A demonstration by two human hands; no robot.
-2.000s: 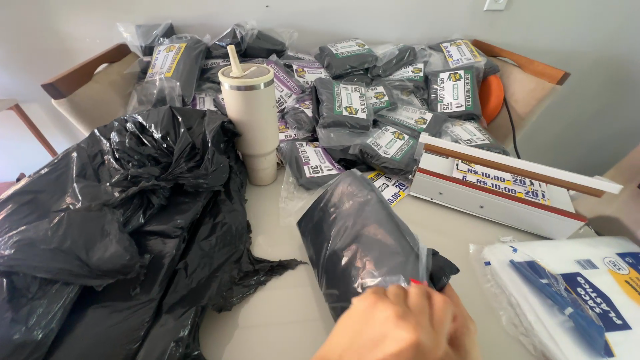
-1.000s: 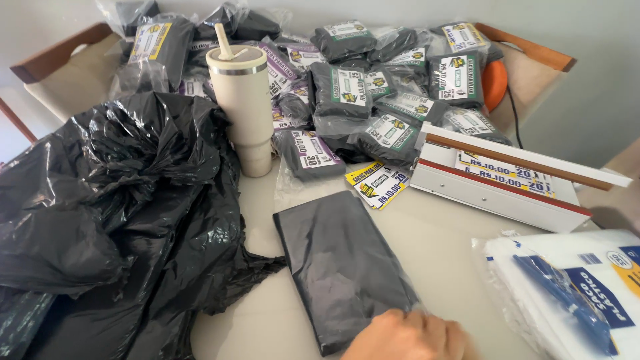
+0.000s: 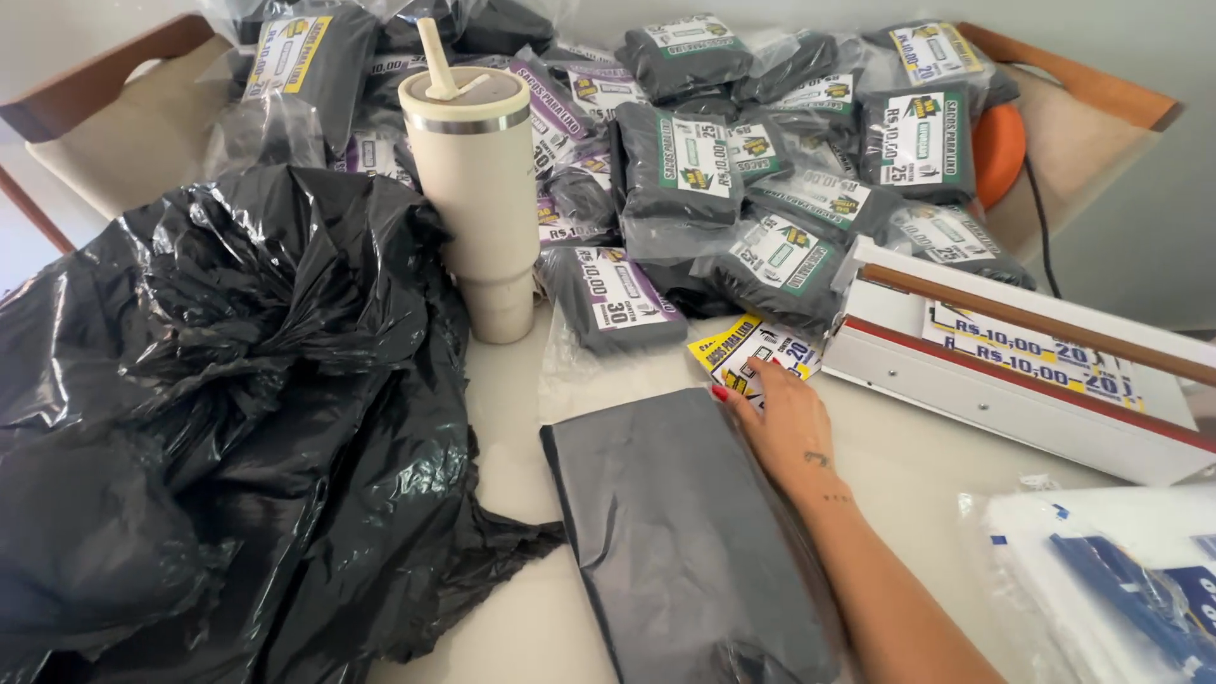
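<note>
My right hand (image 3: 784,423) reaches in from the lower right, its fingertips on the printed paper labels (image 3: 744,359) in yellow and white; whether it grips one cannot be told. The thumb, with a red nail, is near the top right corner of a clear plastic bag holding folded black plastic bags (image 3: 684,532), which lies flat on the table. My left hand is not in view. Behind the labels is a pile of packed black bags (image 3: 679,161) with labels inside clear plastic.
Crumpled black plastic (image 3: 237,408) covers the left side, beside a cream tumbler (image 3: 475,209) with a straw. A white impulse sealer (image 3: 988,399) with more labels on it is at the right. Clear plastic packaging (image 3: 1073,560) lies lower right. Chairs (image 3: 114,161) stand behind the table.
The black package, tilted up in a hand's hold two seconds ago, now lies flat. My right hand has moved from its lower end forward to the labels.
</note>
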